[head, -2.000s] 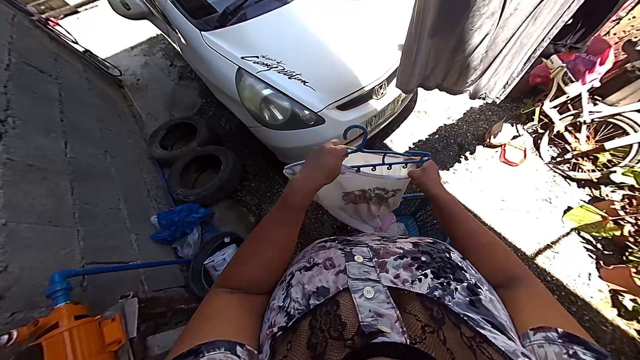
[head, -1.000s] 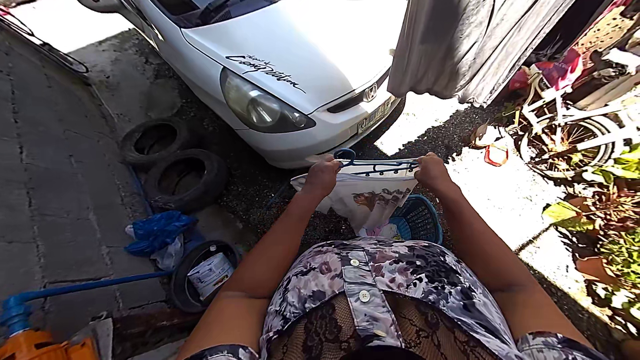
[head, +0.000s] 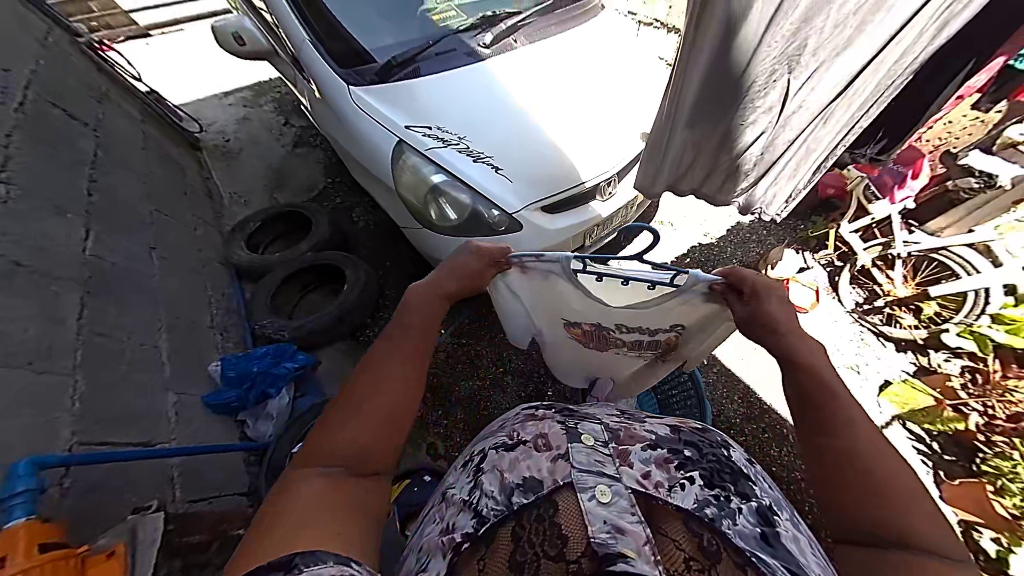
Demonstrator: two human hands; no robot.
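Observation:
A white T-shirt with a printed front hangs spread out between my hands. Its neck and shoulders lie over a dark blue plastic hanger, whose hook rises above the neckline. My left hand grips the shirt at the shoulder on the left, and my right hand grips the other shoulder. Fingertips of both hands are partly hidden. Below the shirt's hem a blue plastic basket is partly visible.
A white car stands ahead. Old tyres, a blue plastic bag, a blue pipe and an orange pump are at left. Grey cloth hangs at upper right, near a white bicycle and plants.
The shirt has come up and is spread wider over the hanger, its printed front now turned toward me. The basket, more visible a second ago, is now largely covered.

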